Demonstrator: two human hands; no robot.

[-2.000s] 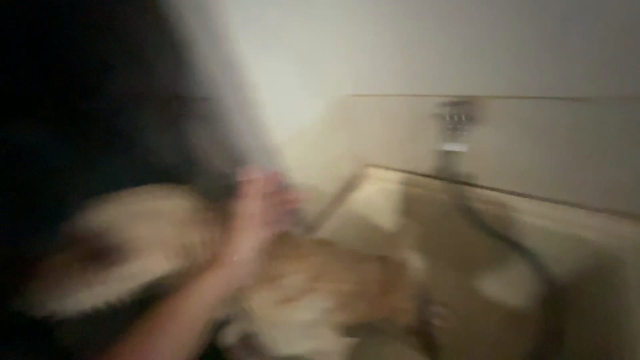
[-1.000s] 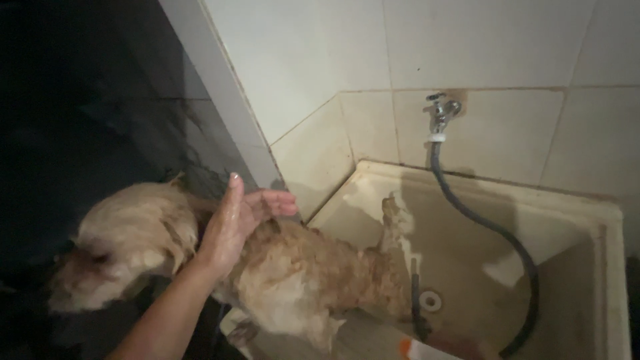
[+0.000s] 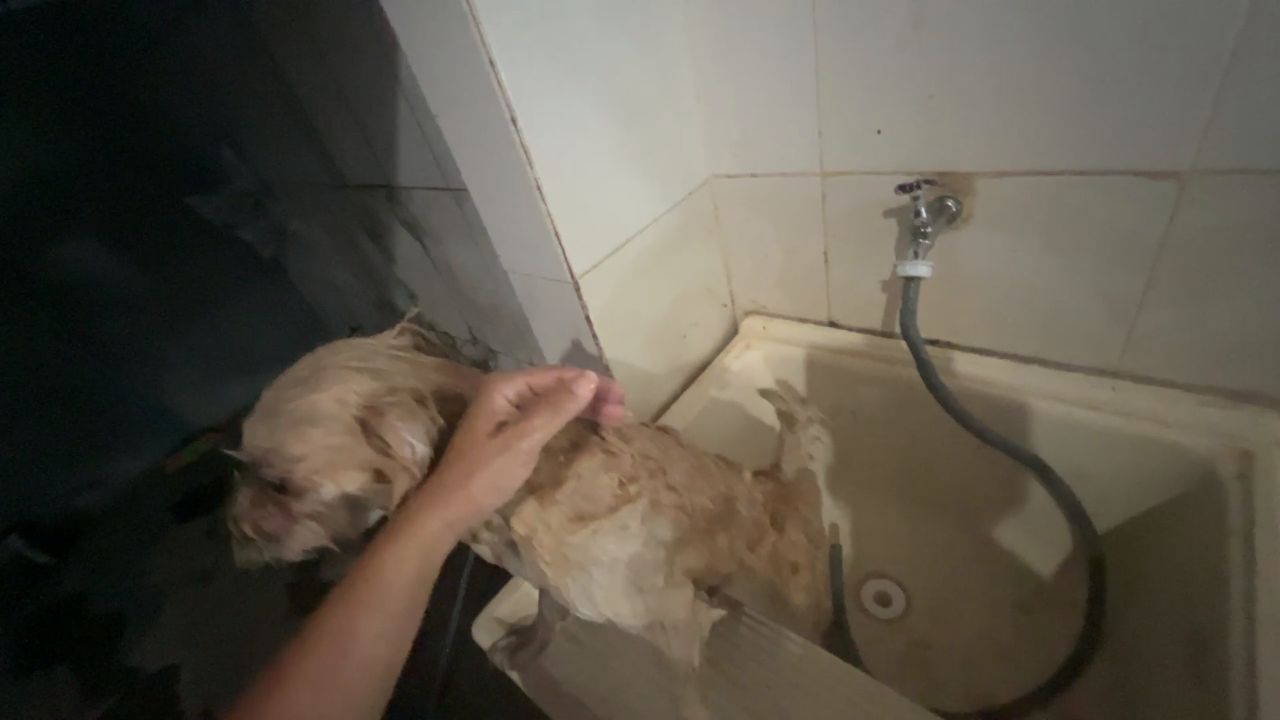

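Note:
A wet, light-brown dog [image 3: 680, 510] has its body across the near left rim of a pale utility sink, its head beyond the rim at the left. One paw rests on the rim, and the hind part is inside the basin. My left hand [image 3: 545, 425] is over the dog's shoulders, just behind its head. Its fingers are together and curled, with the thumb close to them; the inside of the palm is hidden, so whether it holds anything cannot be told. My right hand is out of view.
A metal tap [image 3: 930, 225] on the tiled wall feeds a grey hose [image 3: 1040, 465] that loops down into the sink [image 3: 1000, 365]. A round white drain [image 3: 883, 598] lies in the basin floor. A wall edge [image 3: 540, 220] stands behind the dog, with a dark area at the left.
My left hand's fingers, spread with the thumb raised a second ago, are now curled together. An orange-and-white object at the bottom edge has gone from view.

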